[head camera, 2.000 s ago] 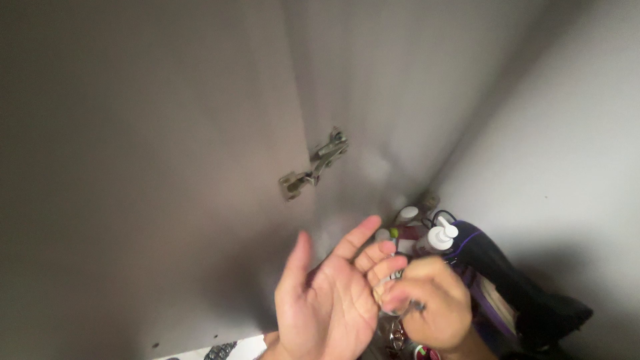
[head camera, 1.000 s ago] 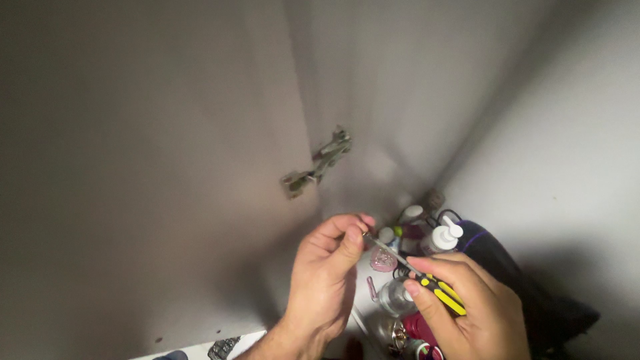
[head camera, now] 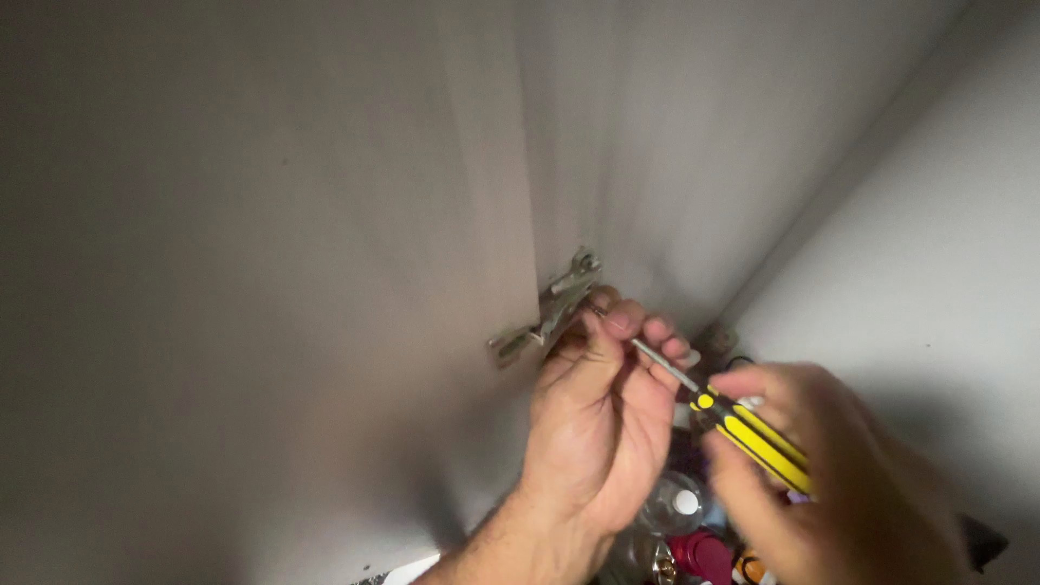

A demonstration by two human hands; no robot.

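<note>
A metal cabinet hinge [head camera: 561, 305] spans the corner between the two grey panels. My left hand [head camera: 605, 406] is at its lower right side, thumb and fingertips pinching a small metal piece, probably a screw [head camera: 599, 311], by the hinge arm. From the lower right, my right hand [head camera: 821, 471], blurred, holds a screwdriver [head camera: 756, 443] by its yellow and black handle. The metal shaft points up and left, its far end by my left fingertips; whether the tip touches the small piece is hidden by the fingers.
Large grey panels [head camera: 284, 244] stand at the left and behind the hinge, with a pale wall [head camera: 934, 284] at the right. Below the hands are a clear bottle with a white cap [head camera: 685, 502], a dark red container [head camera: 703, 556] and other small items.
Both hands have moved up to the hinge, along with the screwdriver. Two seconds ago my left palm was spread apart from the hinge, and one second ago the fingers were pinched at the screwdriver's tip below it.
</note>
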